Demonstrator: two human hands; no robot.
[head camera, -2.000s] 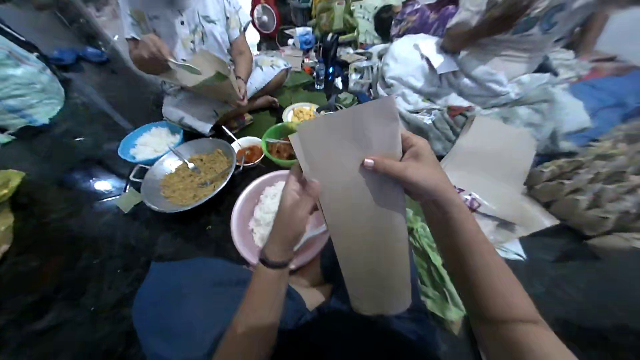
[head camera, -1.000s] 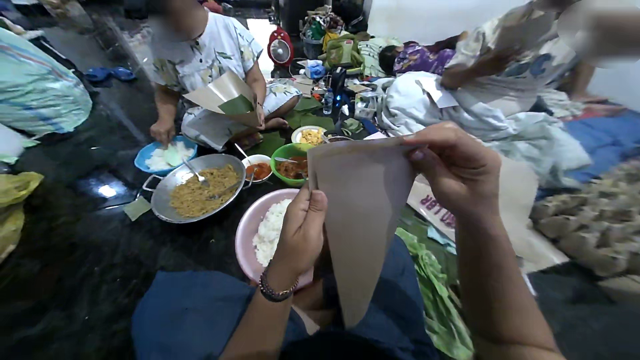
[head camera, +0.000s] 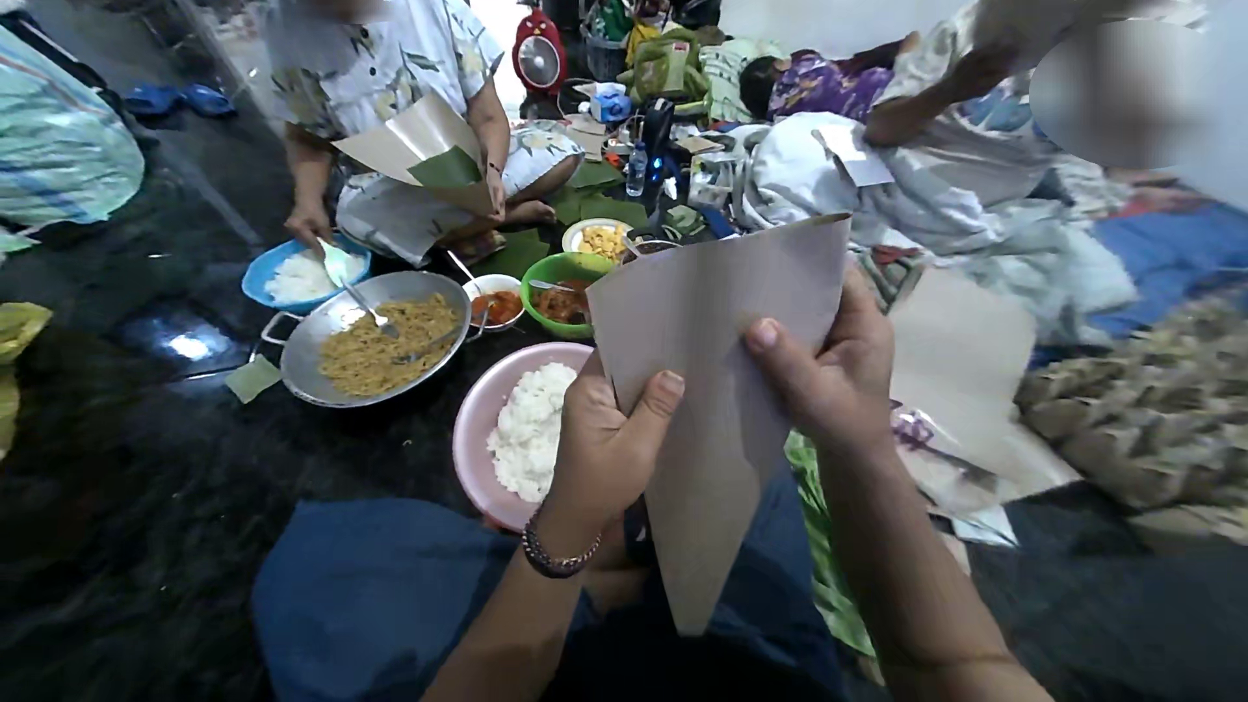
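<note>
A folded sheet of brown wrapping paper (head camera: 702, 409), tapering to a narrow lower end, stands upright above my lap. My left hand (head camera: 609, 439) grips its left edge with the thumb on the near face. On the right edge, my right hand (head camera: 829, 361) pinches it, thumb in front and fingers behind. Partly hidden by my left hand, a pink basin (head camera: 475, 458) holds white rice (head camera: 526, 429) with its right side out of sight. Beyond it are a green bowl (head camera: 541, 268) with dark red food and a small white bowl (head camera: 507, 322) with red sauce.
A metal wok (head camera: 302, 375) of noodles and a blue basin (head camera: 258, 283) of rice lie left. A person (head camera: 390, 88) opposite holds a paper cone and a spoon. More brown paper (head camera: 965, 370), green leaves (head camera: 819, 546) and a pile of wrapped packets (head camera: 1150, 390) lie right.
My right hand has moved down from the paper's top corner to its right edge. The paper, slack at the top a second ago, now shows a broader face. The person opposite has lifted a spoon over the rice.
</note>
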